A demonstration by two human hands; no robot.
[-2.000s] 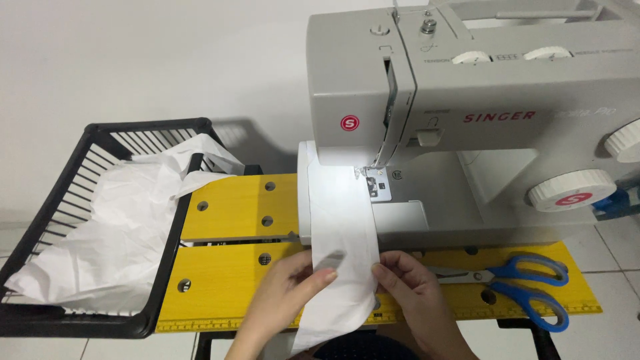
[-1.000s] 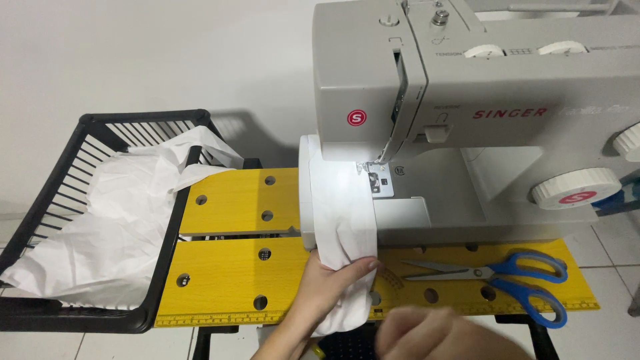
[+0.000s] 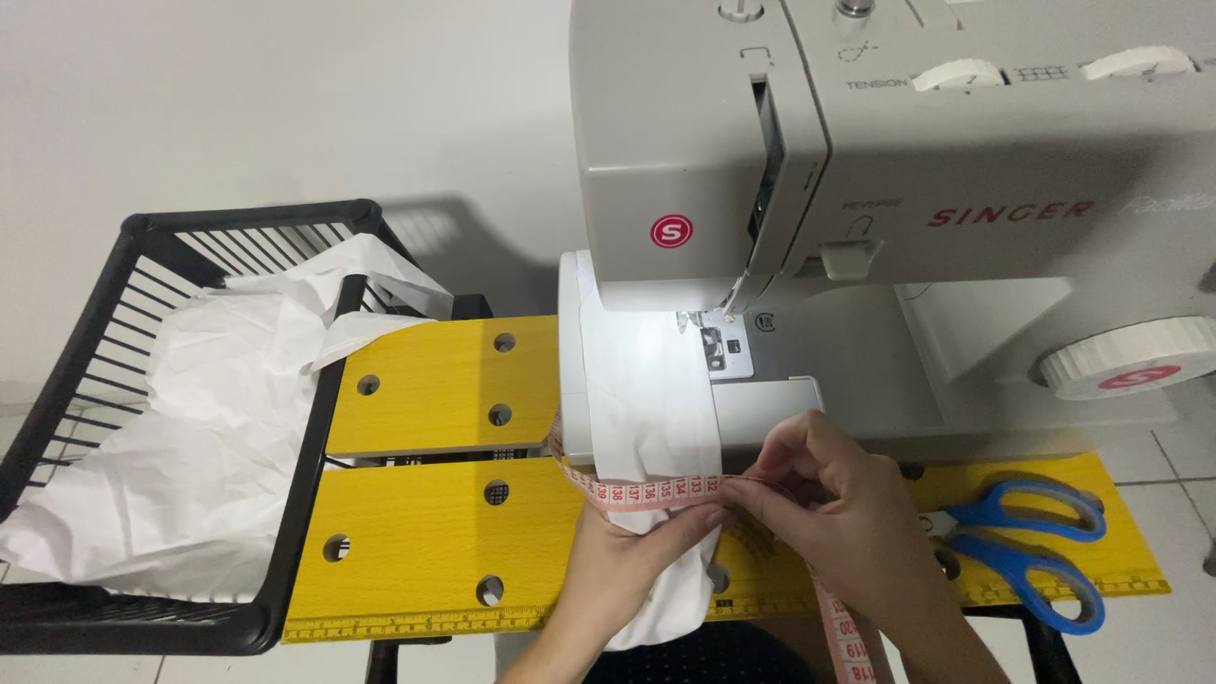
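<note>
A strip of white fabric (image 3: 655,408) lies over the free arm of a Singer sewing machine (image 3: 684,133), left of the lit presser foot, and hangs over the yellow worktop's front. A pink measuring tape (image 3: 646,493) crosses the fabric; its left end part drapes by the machine bed, and another length hangs down at right. My right hand (image 3: 836,503) pinches the tape between thumb and fingers. My left hand (image 3: 632,560) holds the fabric, its thumb tip at the tape beside my right thumb; its fingers are mostly hidden beneath the cloth.
Blue-handled scissors (image 3: 1021,541) lie at the right of the yellow slotted worktop (image 3: 427,541), blades partly hidden behind my right hand. A black plastic basket (image 3: 309,484) with crumpled white fabric (image 3: 218,380) stands at left. The worktop has round holes and a ruler edge.
The pink tape now lies across the fabric; it is not seen in the earlier frames. My right hand, blurred lower down a second ago, has moved up to the fabric's right edge and holds the tape.
</note>
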